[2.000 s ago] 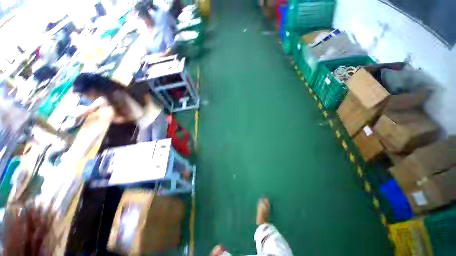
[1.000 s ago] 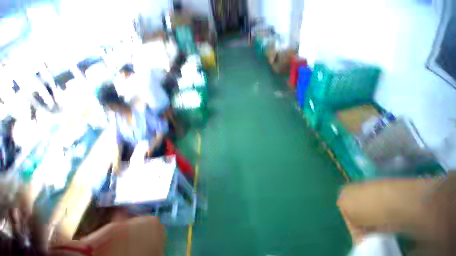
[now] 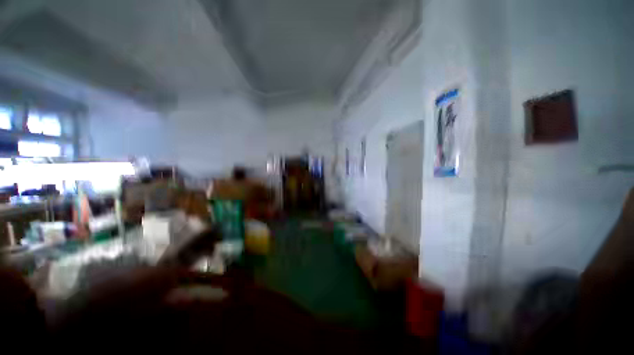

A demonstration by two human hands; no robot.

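The view is blurred and dark along the bottom. A dark brown shape (image 3: pixel 612 277) rises at the right edge, close to the camera; I cannot tell if it is my right arm. A dark reddish shape (image 3: pixel 167 298) spans the lower left, and I cannot tell if it is my left arm. No hand or fingers can be made out. The green floor aisle (image 3: pixel 316 267) runs ahead. A brown carton (image 3: pixel 386 267) stands along its right side.
A red container (image 3: pixel 424 305) and a blue one (image 3: pixel 462 333) stand at the lower right by the white wall (image 3: pixel 445 236). A green crate stack (image 3: pixel 228 220) and a yellow crate (image 3: pixel 257 237) stand left of the aisle. Cluttered benches (image 3: pixel 90 267) fill the left.
The view has tilted up from the floor to the walls and ceiling. The brown shapes at the lower left and right look darker. The seated people and white-topped table have left the view.
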